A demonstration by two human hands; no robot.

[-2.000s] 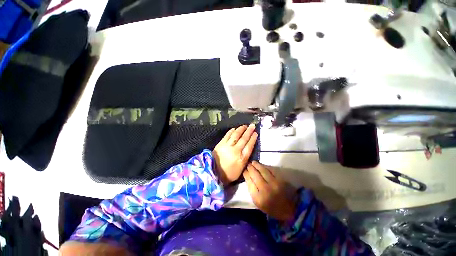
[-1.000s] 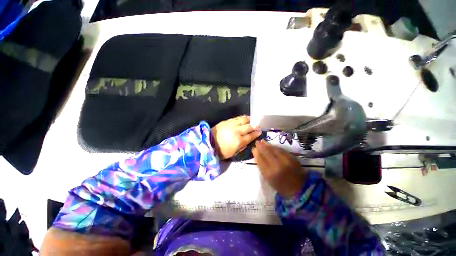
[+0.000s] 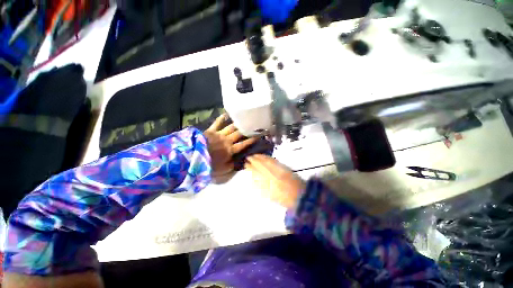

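Observation:
The black back panel (image 3: 146,107) with its camouflage webbing (image 3: 134,133) lies flat left of the white sewing machine head (image 3: 251,115). My left hand (image 3: 224,147) lies on the panel's right end with fingers spread, beside the presser foot area, and covers part of it. A small dark piece (image 3: 257,149) shows between my hands. My right hand (image 3: 274,179) is blurred, its fingertips at the near edge of that piece; whether they grip it cannot be told. The machine head and my hands hide the panel's right edge, and the needle is too blurred to make out.
A red-edged smartphone (image 3: 369,145) and thread snips (image 3: 431,173) lie right of the needle area. Stacked dark panels (image 3: 42,124) are at the left, more black panels (image 3: 185,34) behind the table. A clear plastic bag (image 3: 472,242) with black contents is at the lower right.
The view has shifted and tilted. The panel sits turned slightly, its near part now covered by my left sleeve. My left fingers have spread apart; my right hand remains close beside them.

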